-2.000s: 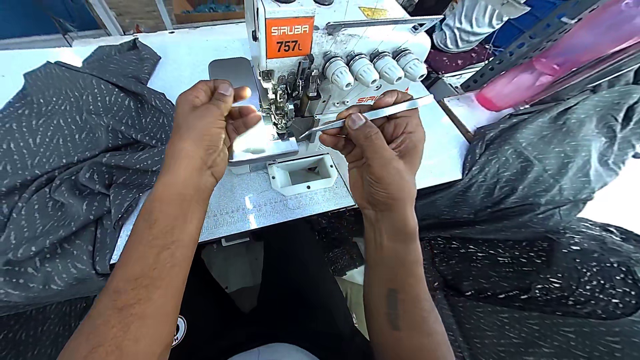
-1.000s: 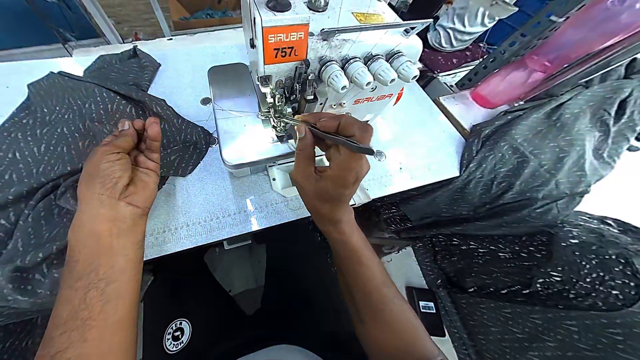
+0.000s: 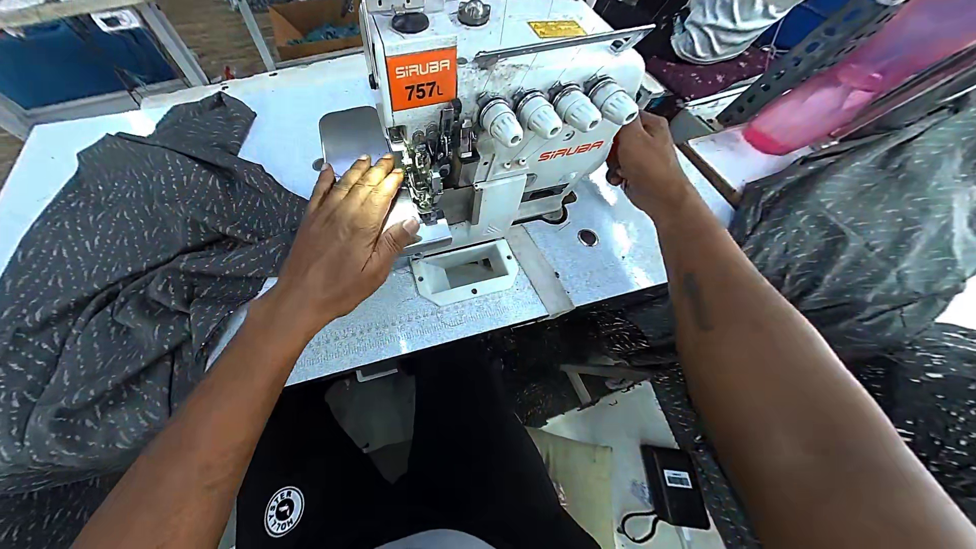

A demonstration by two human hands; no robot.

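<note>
A white Siruba overlock sewing machine [image 3: 503, 84] stands on the table, its looper and needle area bare at the left. My left hand [image 3: 354, 229] lies palm down with fingers spread on the machine's metal cloth plate [image 3: 351, 130], beside the needle area. At the machine's right end is my right hand [image 3: 648, 164], its fingers curled and partly hidden behind the tension dials [image 3: 572, 110]; whether it grips a part there cannot be told. Dark patterned fabric [image 3: 152, 252] lies on the table left of my left hand.
More dark fabric [image 3: 862, 221] is heaped at the right, near a pink translucent bundle [image 3: 831, 99] and a perforated metal rail [image 3: 812, 61]. A cardboard box [image 3: 313, 27] stands behind the table. Below are a black box-shaped object [image 3: 675, 488] with a cable and the table's front edge.
My right hand has moved from the needle area to the machine's right end, and the tweezers no longer show. My left hand has gone from the fabric to the cloth plate.
</note>
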